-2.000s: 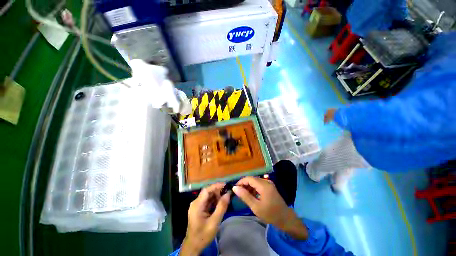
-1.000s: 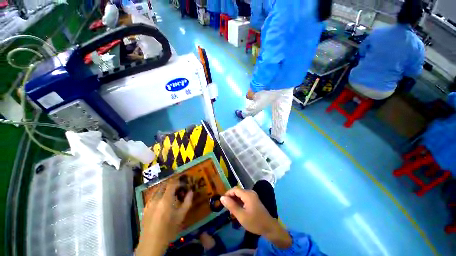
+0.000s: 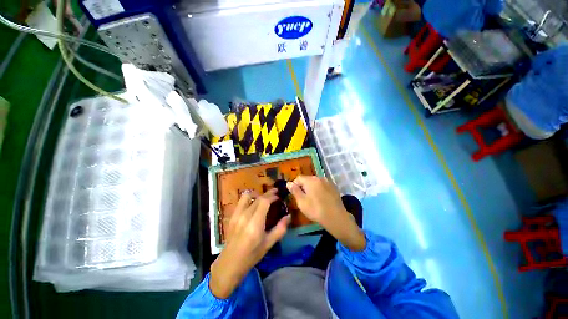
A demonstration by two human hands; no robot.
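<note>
An orange-brown fixture plate (image 3: 240,180) lies in a pale green frame (image 3: 215,209) in front of me. My right hand (image 3: 317,202) has its fingertips closed on a round black part (image 3: 282,188) over the middle of the plate. My left hand (image 3: 249,227) is over the plate's left and middle part with its fingers spread and the thumb apart; I see nothing held in it. Both hands hide much of the plate, and whether the black part touches the plate cannot be told.
Stacked clear blister trays (image 3: 112,187) stand at left, with one black part (image 3: 76,111) in a corner pocket. Behind the plate are a striped base (image 3: 268,128), white cloth (image 3: 159,99) and white crossbeam (image 3: 249,37). A compartment tray (image 3: 349,152) lies at right. People sit farther right.
The view has swung back to the left and down. My right hand has moved the black part from the plate's right edge to its middle. The standing person is out of view.
</note>
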